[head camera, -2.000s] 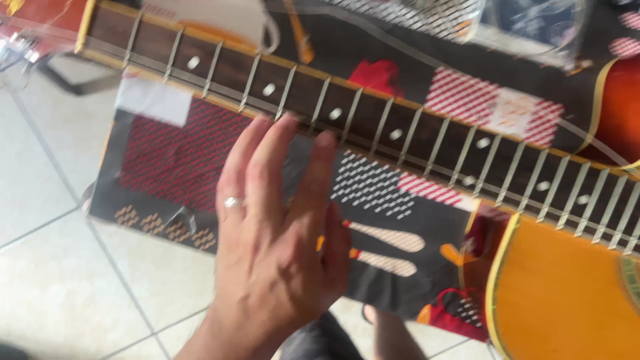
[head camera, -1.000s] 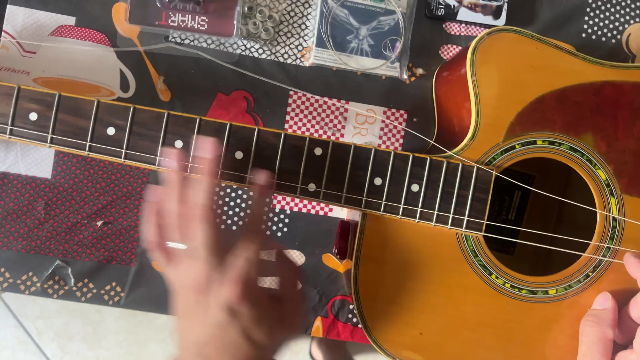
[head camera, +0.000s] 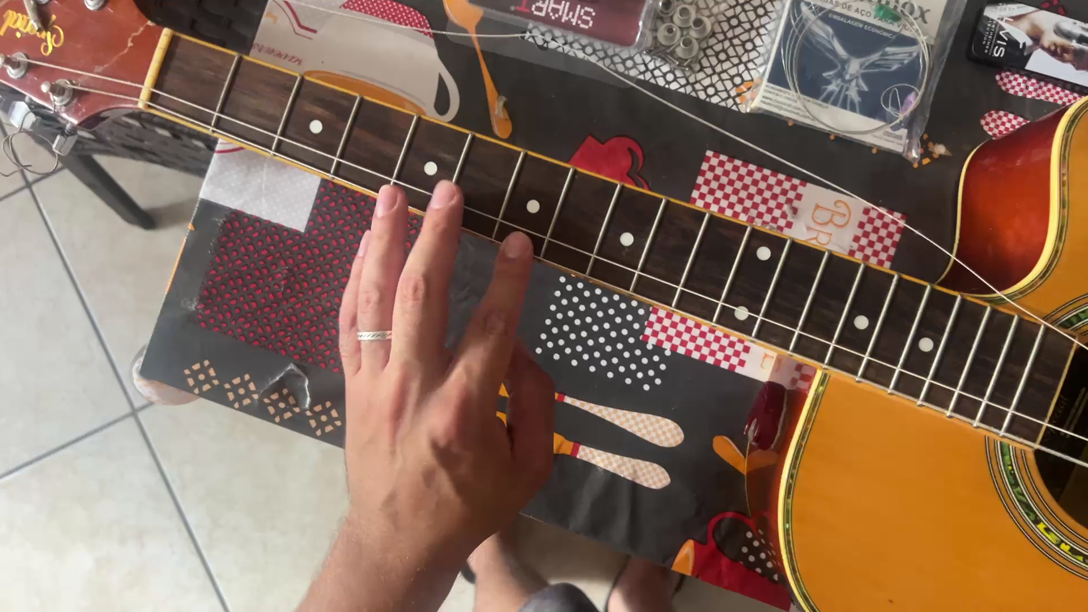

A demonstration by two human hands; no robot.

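Note:
An acoustic guitar with an orange top [head camera: 901, 493] lies face up across the view. Its dark fretboard [head camera: 586, 212] slants down to the right from the red-brown headstock [head camera: 68, 64]. My left hand [head camera: 442, 399], a ring on one finger, has its fingertips at the near edge of the fretboard, by the two strings [head camera: 697, 293] stretched along that side. The fingers are spread and nothing is gripped. One loose string [head camera: 722, 127] arcs beyond the neck and comes back over the body toward the sound hole [head camera: 1062, 467], which is partly cut off. My right hand is outside the frame.
Under the guitar is a table with a patterned dark cloth [head camera: 612, 527]. Beyond the neck lie a clear bag of small metal parts [head camera: 684, 34], a string packet with a coiled string [head camera: 850, 68] and a dark package [head camera: 1033, 42]. Tiled floor [head camera: 76, 382] shows at the left.
The view has shifted toward the headstock. My right hand, at the lower right edge one second ago, is out of frame. My left hand has moved along the neck toward the headstock since then.

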